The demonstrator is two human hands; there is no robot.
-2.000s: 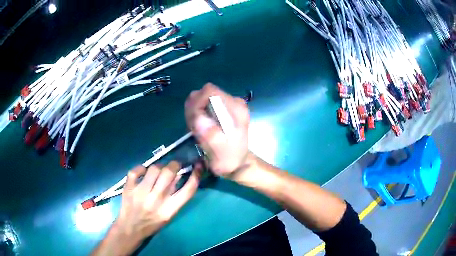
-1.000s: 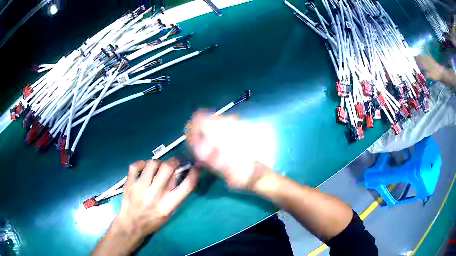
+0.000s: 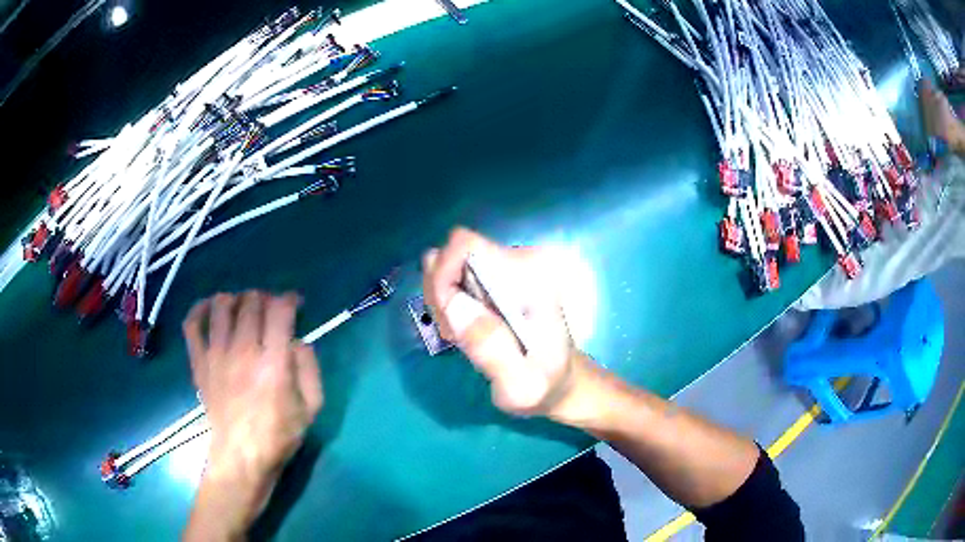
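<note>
A white-sleeved wire harness (image 3: 330,327) lies on the green table, its dark connector and thin coloured wires pointing up and right. My left hand (image 3: 252,365) is over its middle and grips it, fingers bent; the palm side is hidden. Two white cable lengths with red ends (image 3: 112,468) come out at the lower left of that hand. My right hand (image 3: 506,323) is closed around a flat metal tool (image 3: 495,302), seen edge-on. A small silvery fixture block (image 3: 429,324) with a dark hole lies beside the right fingers, which partly hide it.
A fanned harness pile (image 3: 180,169) is at the upper left. Another pile (image 3: 783,116) is at the upper right, red ends towards a blue stool (image 3: 878,349). Part of another person's arm (image 3: 942,122) shows at the right edge. A pale strip (image 3: 407,15) runs along the far side.
My left hand has moved left, and the harness has shifted down and left with it. The block now shows. My right hand is a little further right, with the tool's edge visible.
</note>
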